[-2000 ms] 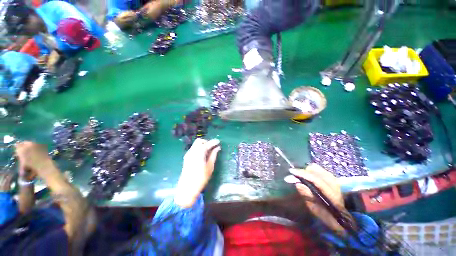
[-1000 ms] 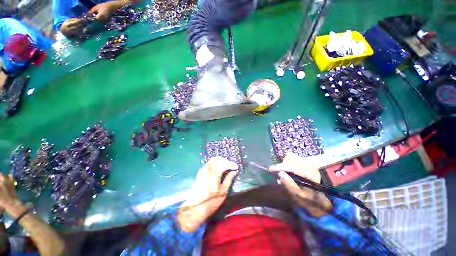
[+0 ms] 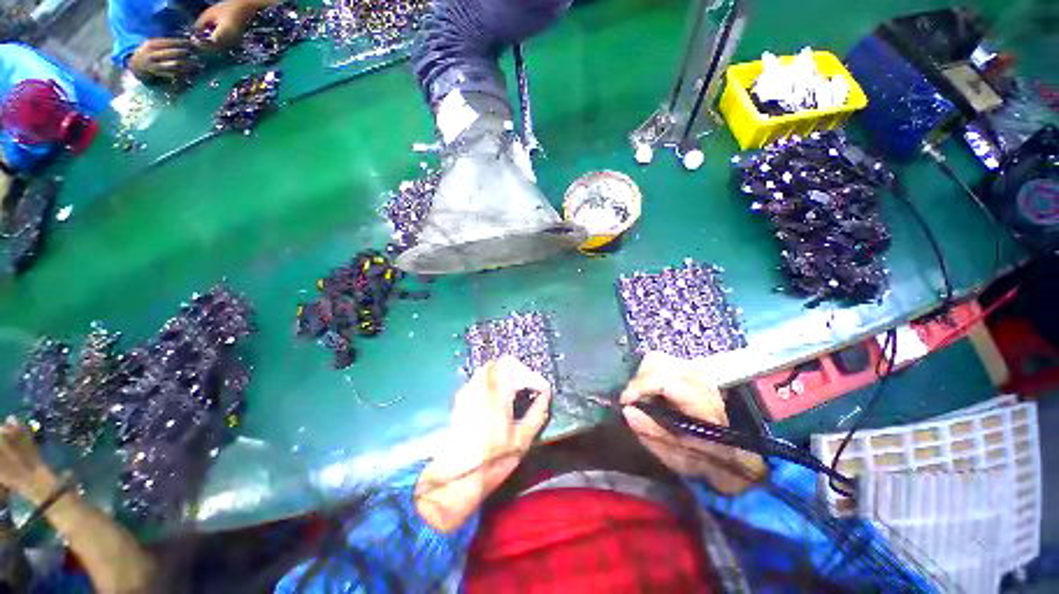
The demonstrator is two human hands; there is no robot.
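My left hand is at the near edge of a square block of small purple-black and silver assemblies. Its thumb and finger pinch a small dark part. My right hand grips the dark handle of a soldering iron, whose thin tip points left toward my left fingers. Whether the tip touches the part cannot be told. A second block of assemblies lies just beyond my right hand. Any solder wire is too thin to make out.
A fume hood stands beyond the blocks, with a round dish beside it. Loose dark parts and a large heap lie left. A yellow bin and a tall pile are right. Another person's hand is far left.
Since the earliest frame the view has turned right. My left hand has moved from beside the first block to its near edge. My right hand and the iron have come nearer to it.
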